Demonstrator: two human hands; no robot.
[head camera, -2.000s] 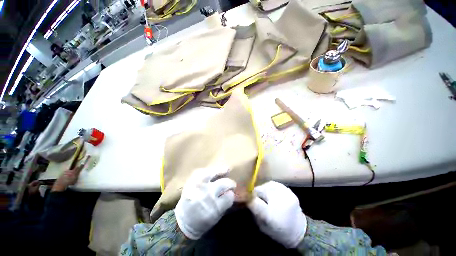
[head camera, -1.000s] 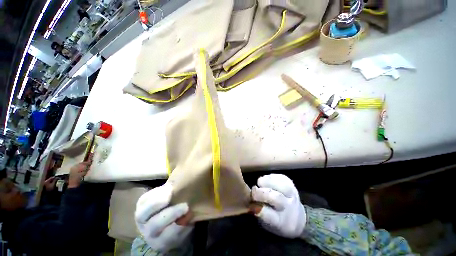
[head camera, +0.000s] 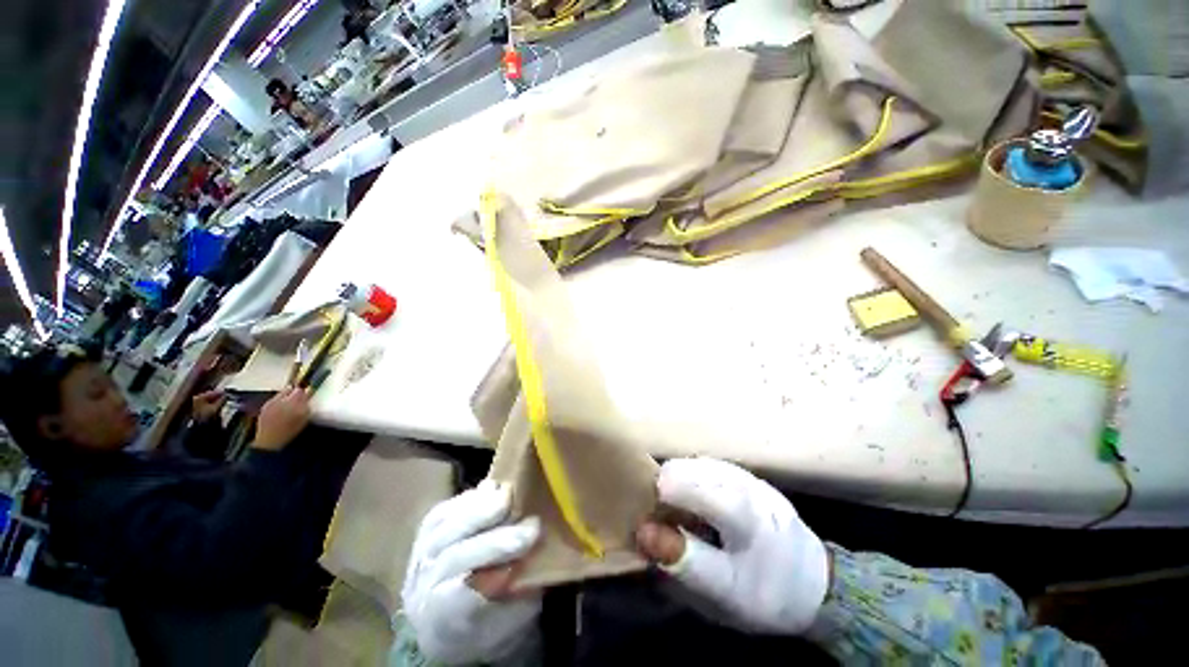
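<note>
A taupe bag body (head camera: 587, 378) hangs over the table's front edge, with its yellow piping (head camera: 533, 391) running up the middle towards me. My left hand (head camera: 472, 573), in a white glove with bare fingertips, grips its lower left corner. My right hand (head camera: 741, 547), gloved the same way, grips its lower right corner. The bag's far end narrows to a tip near the pile of bags. Its underside is hidden.
Taupe bags (head camera: 626, 130) are piled at the back. Right: a tan cup (head camera: 1024, 209), white cloth (head camera: 1119, 275), yellow block (head camera: 884, 313), wooden-handled tool (head camera: 919, 297) and corded green tool (head camera: 1111, 440). Left: a red-and-white bottle (head camera: 372, 305) and a seated person (head camera: 196, 508) handling a bag.
The view has swung left, bringing more of the person in. The bag has turned from lying flat to showing its piping in the middle, and my hands have moved apart to its corners.
</note>
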